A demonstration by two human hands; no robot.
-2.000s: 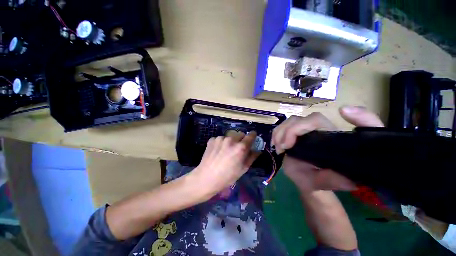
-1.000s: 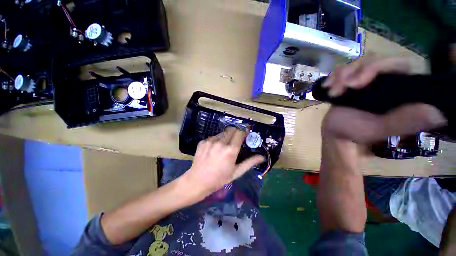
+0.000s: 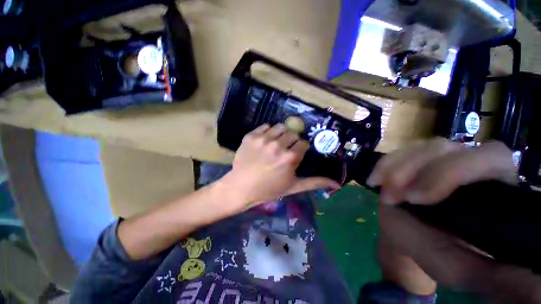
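A black housing [image 3: 261,107] with a slot handle lies tilted in front of me at the bench edge. Inside it are a white gear unit [image 3: 326,142], a round hole and thin lead wires hanging over its near edge. My left hand [image 3: 270,160] rests on the housing's near side, fingers curled over the edge, thumb spread toward the wires. My right hand [image 3: 445,172], blurred, is closed around a thick black electric screwdriver [image 3: 474,219]. Its front end is at the housing's right end; the bit tip cannot be made out.
A screw feeder [image 3: 403,44] with blue sides stands behind at the right. Another housing [image 3: 74,80] with a white disc lies at the left, more behind it. More housings [image 3: 507,89] lie at the right. A carton [image 3: 71,178] with pale blue inside stands below left.
The screwdriver and my right hand have moved from the feeder to the housing's right end. The view has shifted closer. My left hand stays on the housing, its fingers more curled.
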